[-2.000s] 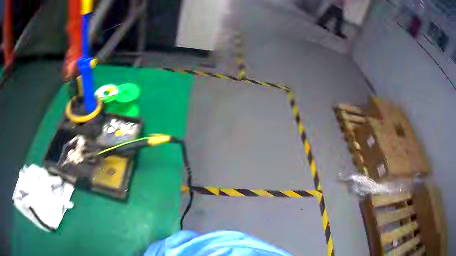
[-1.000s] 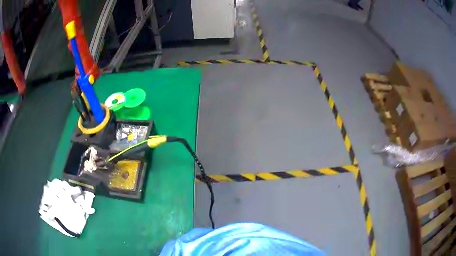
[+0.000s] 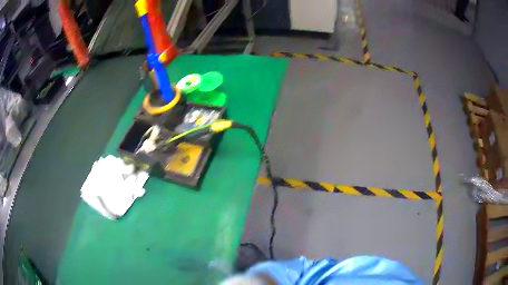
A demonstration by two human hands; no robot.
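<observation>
The soldering iron stand (image 3: 192, 181) sits on the green bench mat (image 3: 167, 239), left of centre, with a yellow-brown sponge (image 3: 185, 160) in its tray. The soldering iron (image 3: 221, 125) lies across the stand, its black cord running off the mat's right edge. A crumpled white cloth or glove pile (image 3: 114, 186) lies at the stand's lower left. Blue sleeve fabric (image 3: 340, 273) shows at the bottom edge. A pale, blurred shape beside it may be my right hand, cut off by the edge; its fingers cannot be made out. My left hand is out of view.
A yellow ring holder (image 3: 162, 103) with a blue upright handle and green reels (image 3: 210, 82) stand behind. The dark-green conveyor (image 3: 78, 133) curves along the left, with a green board (image 3: 29, 270) at lower left. Yellow-black floor tape (image 3: 356, 190) and wooden pallets (image 3: 493, 239) are at right.
The view has swung left, so the stand, mat and cloth appear further right and more conveyor shows. The pale blurred shape and a green board have come into view at the bottom.
</observation>
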